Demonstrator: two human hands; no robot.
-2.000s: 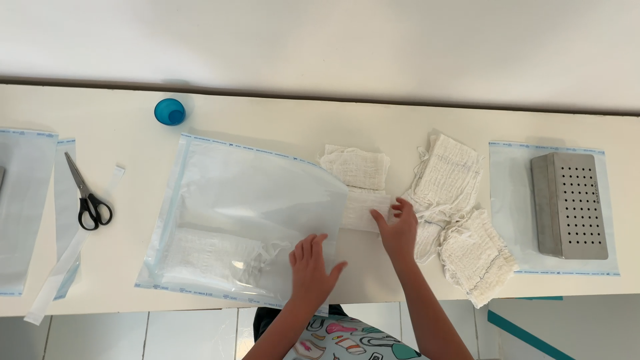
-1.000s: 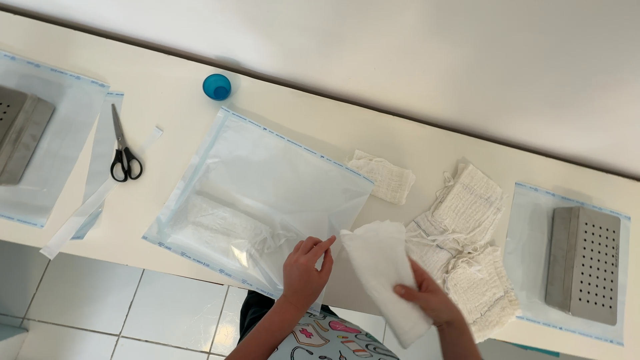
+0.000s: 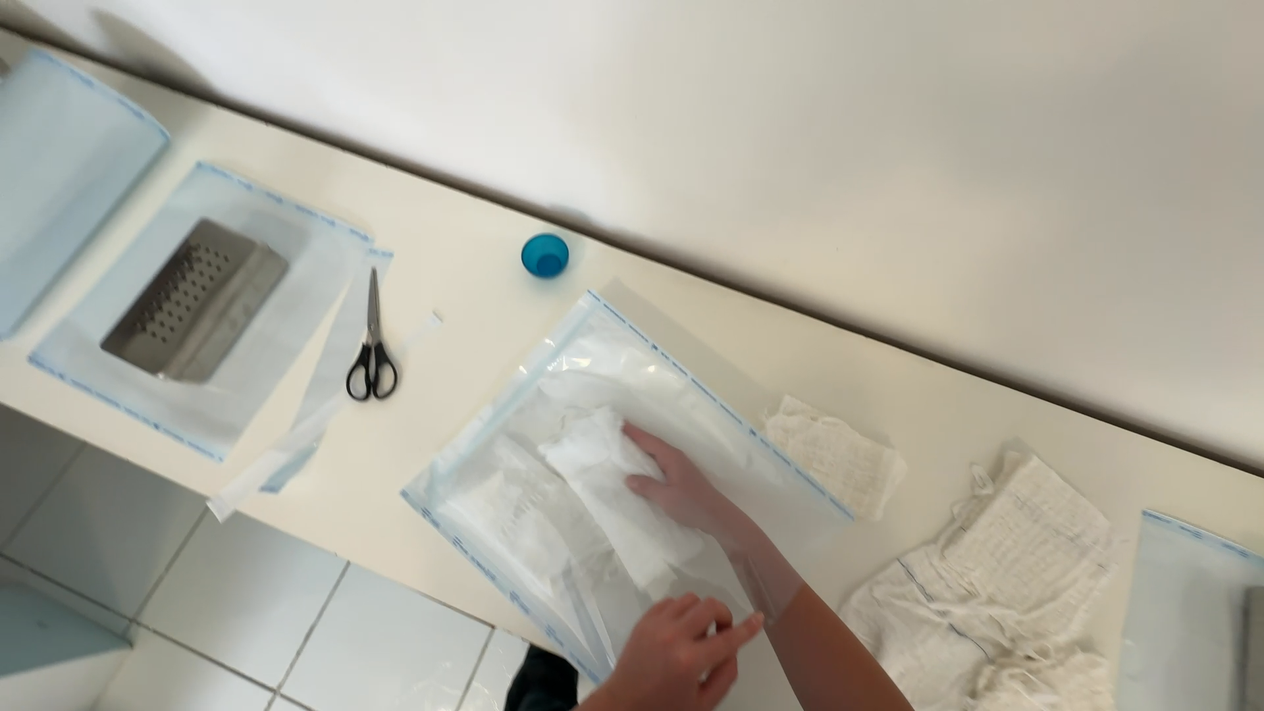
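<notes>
A clear-fronted sterilization pouch with blue printed edges lies slantwise on the counter. Through its film I see my right hand inside, thumb and fingers on a folded white gauze pad. Beside that pad, on its left, another white gauze bundle is in the pouch. My left hand is at the pouch's near, open end, its index finger stretched toward my right forearm; whether it pinches the film is unclear. A small folded gauze piece lies just right of the pouch, and a heap of gauze farther right.
Black-handled scissors lie beside cut pouch strips. A blue cup stands near the wall. At left, a perforated metal box rests on or in a pouch; another pouch is beyond. A further pouch is at right.
My right hand has carried the folded gauze pad from outside the pouch to inside it. Two seconds ago that hand was over the gauze at the right. The view has shifted left and tilted.
</notes>
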